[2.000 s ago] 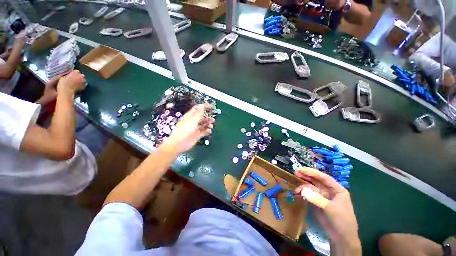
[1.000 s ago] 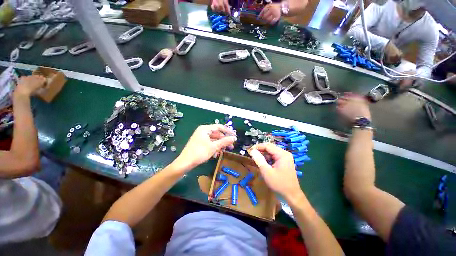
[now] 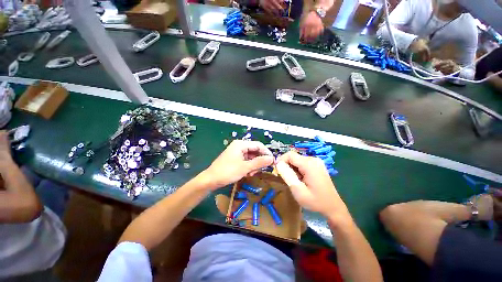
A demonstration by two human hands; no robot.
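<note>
My left hand [image 3: 242, 161] and my right hand [image 3: 305, 179] meet fingertip to fingertip above the far edge of an open cardboard box [image 3: 293, 226]. Both pinch a very small part between them, mostly hidden by the fingers; I cannot tell what it is. Several blue cells [image 3: 256, 213] lie loose in the box. A pile of blue cells [image 3: 325, 151] lies behind my right hand. Small white discs and wired parts lie just behind my hands, partly covered.
A big heap of wired parts and white discs [image 3: 146, 148] lies left. Oval casings [image 3: 294, 96] lie on the central belt behind a pale rail [image 3: 220, 118] and a grey post [image 3: 107, 52]. Another person's forearm [image 3: 429, 220] rests at right; people sit across and at left.
My left hand came from the left heap to meet my right hand over the box. The neighbour's arm reached to the belt and drew back. A casing there now lies further right.
</note>
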